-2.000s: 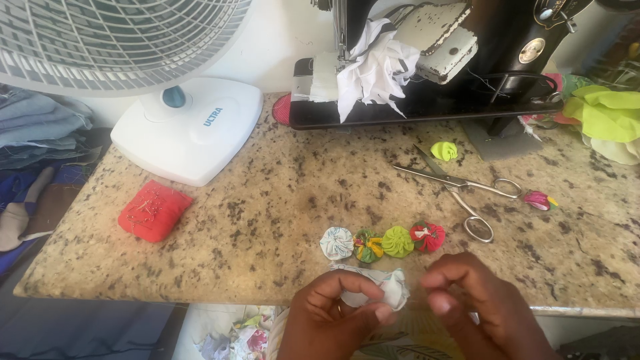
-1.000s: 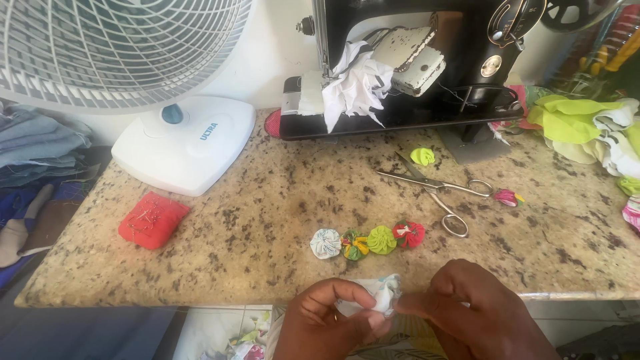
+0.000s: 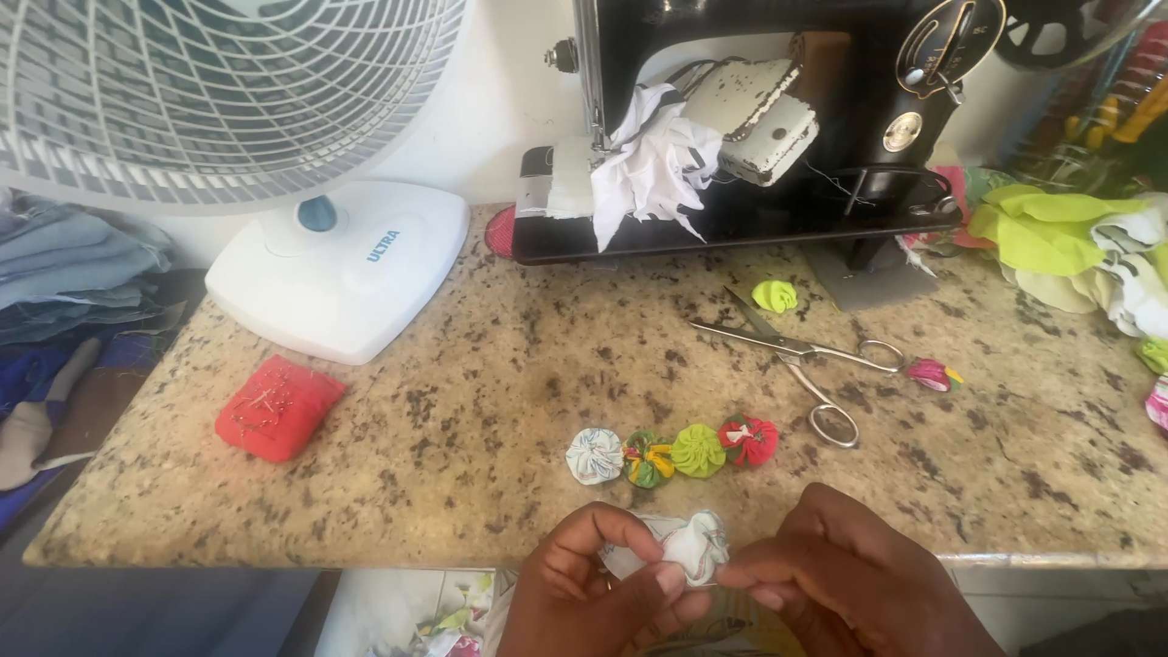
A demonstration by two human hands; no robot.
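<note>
My left hand (image 3: 607,584) pinches a gathered piece of white printed fabric (image 3: 695,547) between thumb and fingers at the table's front edge. Close against the fabric's right side is my right hand (image 3: 835,575), thumb and fingertips together; whether a needle or thread is between them cannot be seen. Just beyond lies a row of gathered fabric rosettes: white (image 3: 594,456), green and yellow print (image 3: 649,459), lime (image 3: 698,450) and red (image 3: 748,441). Metal scissors (image 3: 794,347) lie with blades apart, a lime fabric piece (image 3: 775,295) and a pink one (image 3: 929,373) near them.
A red pincushion (image 3: 278,408) with pins sits at the left, before a white fan's base (image 3: 342,265). A black sewing machine (image 3: 730,239) with white cloth (image 3: 652,164) stands behind. Fabric scraps (image 3: 1049,237) are heaped at right, folded denim (image 3: 68,265) at far left. The granite tabletop's front edge (image 3: 228,561) runs near my hands.
My right hand has come in from the right to meet the white fabric; a gap between them showed two seconds ago. My left hand keeps its hold. The view has shifted slightly.
</note>
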